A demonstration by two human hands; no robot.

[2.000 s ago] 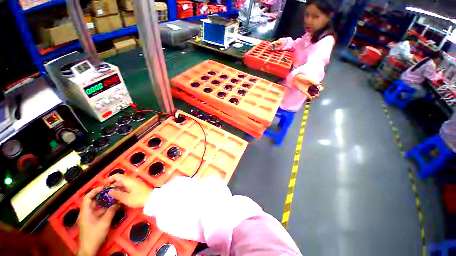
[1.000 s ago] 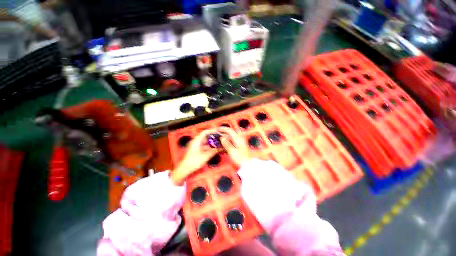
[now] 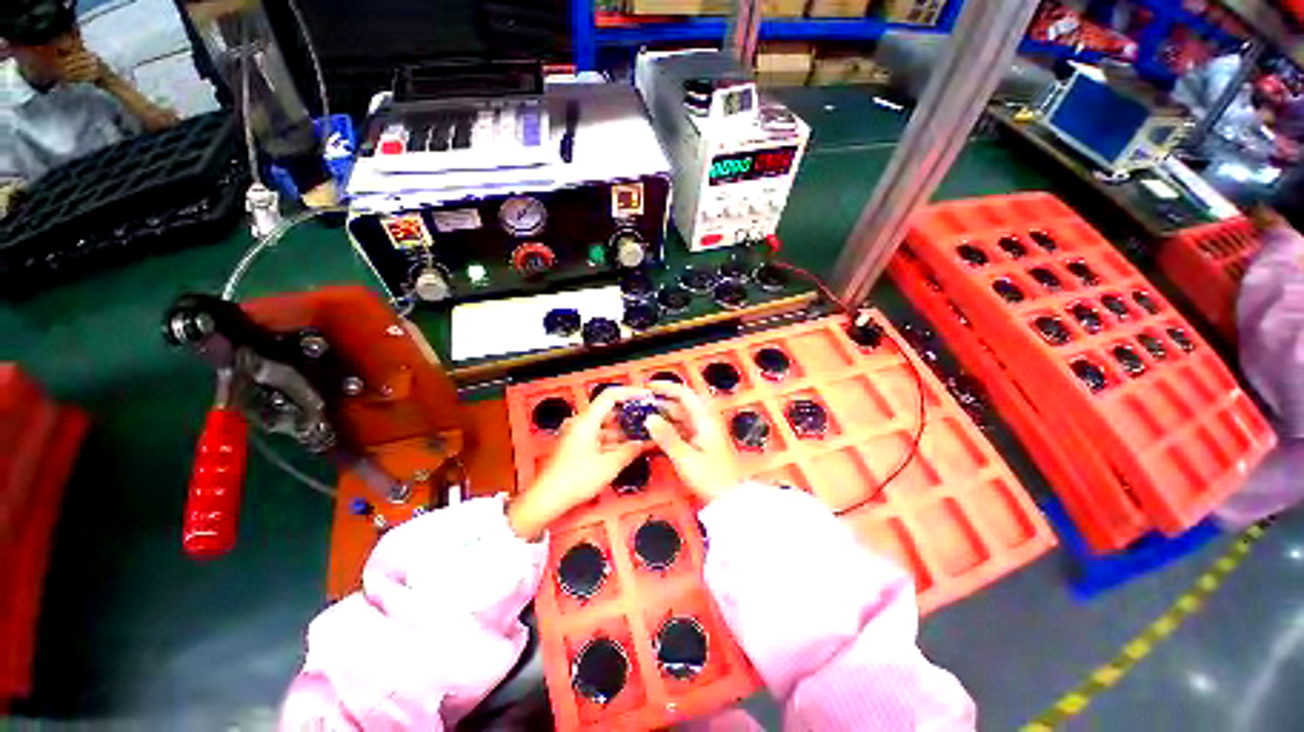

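My left hand (image 3: 584, 455) and my right hand (image 3: 694, 436) hold a small round dark unit (image 3: 638, 416) between their fingertips, above the orange-red blister tray (image 3: 961, 525). Both hands are bare below pink sleeves. The unit's face looks dark with a bluish sheen; its lower rim is partly hidden by the fingers. Black discs sit in the tray's square pockets, such as the near disc (image 3: 582, 569). A thin dark wire loops over the tray's right part.
The toggle clamp's red grip (image 3: 216, 483) and orange-brown base plate (image 3: 375, 375) stand at left. Behind are a black-fronted controller (image 3: 528, 258), a white power supply (image 3: 744, 188) and a row of discs. Stacked orange trays (image 3: 1186, 453) and a metal post (image 3: 937, 136) are at right.
The view has swung left, bringing the clamp and controller in and the aisle mostly out. Both hands still hold the round unit over the tray.
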